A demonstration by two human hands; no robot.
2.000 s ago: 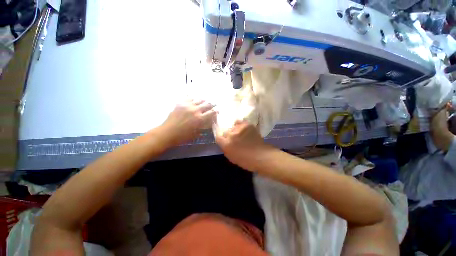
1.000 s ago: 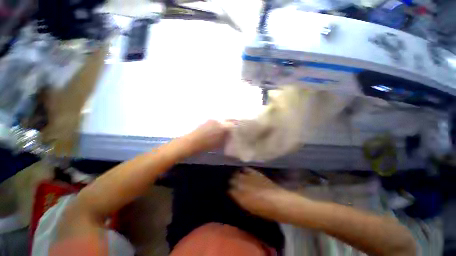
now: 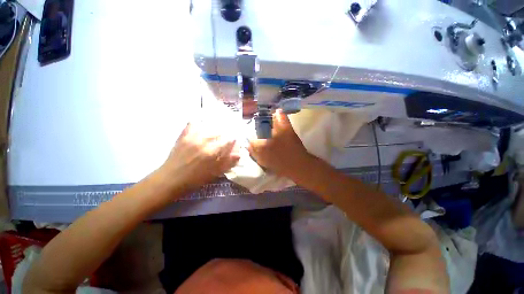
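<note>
A cream fabric piece (image 3: 258,177) lies under the left end of the white sewing machine head (image 3: 322,51), partly over the table's front edge. My left hand (image 3: 201,154) is on the fabric left of the needle area, fingers bent onto it. My right hand (image 3: 278,146) holds the fabric beside the presser area, its fingertips partly behind a grey metal part under the head. The needle and presser foot are lost in the lamp glare and behind machine parts.
A smartphone (image 3: 56,31) lies at the table's far left. Yellow loop-shaped handles (image 3: 412,174) are right of the fabric. White cloth (image 3: 345,247) hangs below the table edge. A red basket (image 3: 20,247) is at lower left. The table's front edge (image 3: 115,198) carries a printed scale.
The view swung away and came back closer to the machine. My right hand, below the table edge a second ago, is now up at the fabric. Both hands are now at the lit needle area.
</note>
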